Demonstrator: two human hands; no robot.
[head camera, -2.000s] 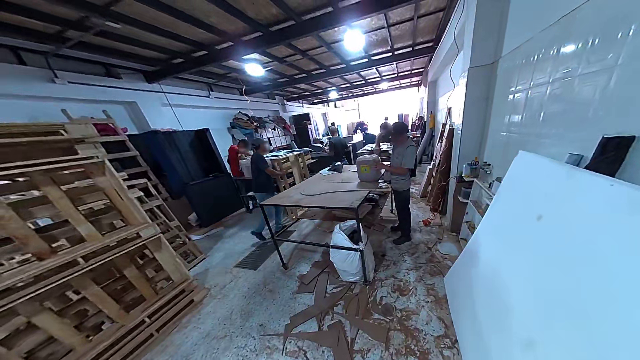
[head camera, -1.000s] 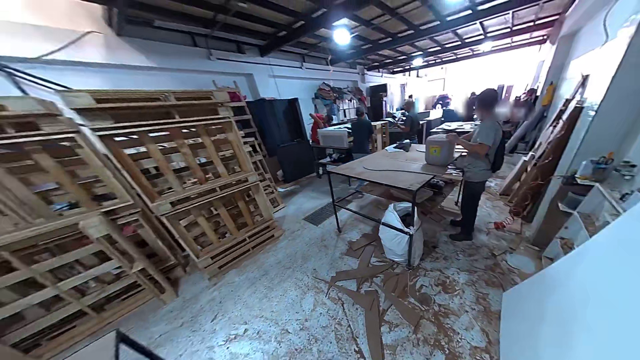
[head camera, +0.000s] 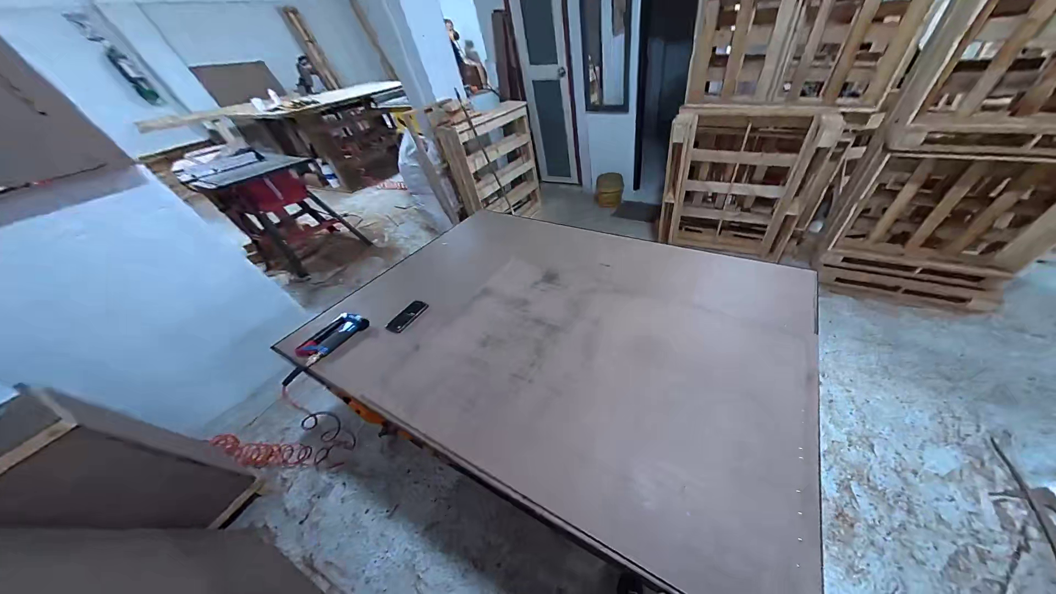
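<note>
Neither my left hand nor my right hand shows in the head view. A large brown board (head camera: 594, 388) lies flat before me as a table top, with a row of small staples or nail heads near its right edge. On its left corner rests a pneumatic stapler or nailer (head camera: 332, 337), blue, black and red, joined to a hose. Just right of that tool a dark mobile phone (head camera: 407, 316) lies on the board. A coiled red air hose (head camera: 264, 452) hangs down to the floor beside the table.
Wooden pallets (head camera: 742, 181) lean beyond the board and at the right. A table saw (head camera: 264, 186) on a red stand and a workbench (head camera: 330, 124) stand at the back left. Brown panels with wooden strips (head camera: 124, 470) are at the lower left. A yellow bucket (head camera: 609, 190) sits near the door (head camera: 546, 91).
The view has swung far round, from the long workshop with people at a table to this brown board with the tool and phone on it.
</note>
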